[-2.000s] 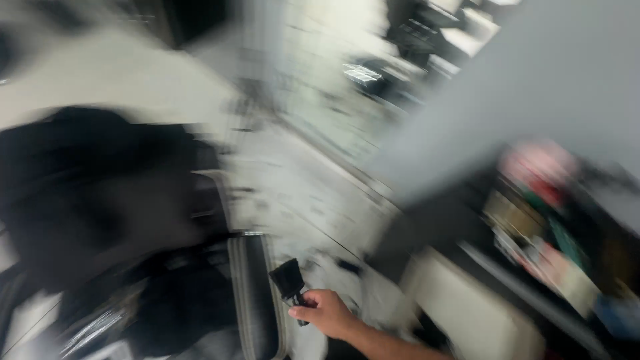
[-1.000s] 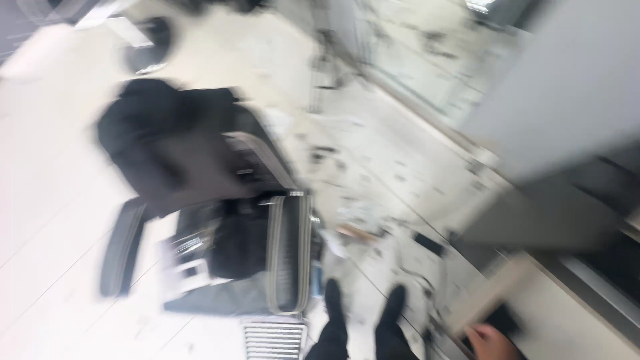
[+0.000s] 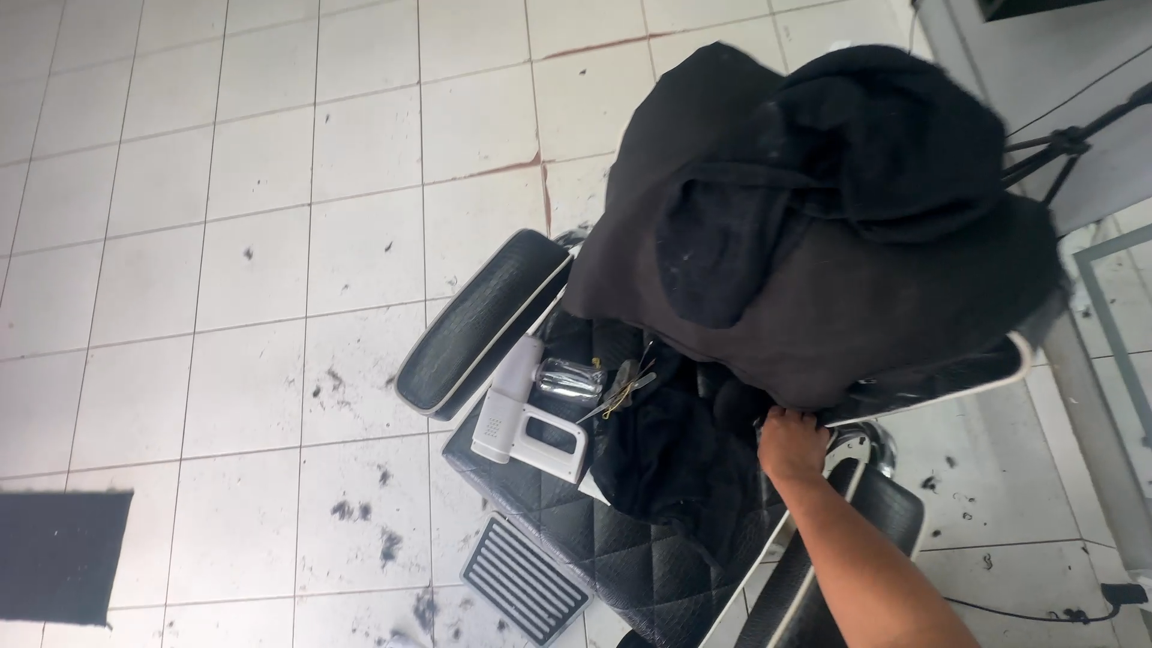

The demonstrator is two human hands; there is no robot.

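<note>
My right hand (image 3: 794, 443) reaches down to the side of a black quilted salon chair (image 3: 576, 531), its fingers at the lower edge of a dark cloth (image 3: 864, 297) draped over the backrest. The fingertips are hidden, so what they hold cannot be made out. A bundled navy cloth (image 3: 891, 144) lies on top of the drape. On the seat rest a white handheld sprayer (image 3: 517, 414) with a clear bottle (image 3: 571, 380), scissors with yellow-gold parts (image 3: 625, 389) and a crumpled black cloth (image 3: 666, 459). My left hand is out of view.
The chair has padded armrests (image 3: 486, 324) and a ribbed metal footrest (image 3: 526, 578). Hair clippings lie on the white tiled floor (image 3: 252, 378). A dark mat (image 3: 63, 556) is at the lower left, a black stand (image 3: 1069, 142) at the right, and a cable (image 3: 1017, 610) at the lower right.
Two seconds ago a hand held a black brush; no brush shows now. My right hand is now at the chair. The view has swung strongly toward the chair.
</note>
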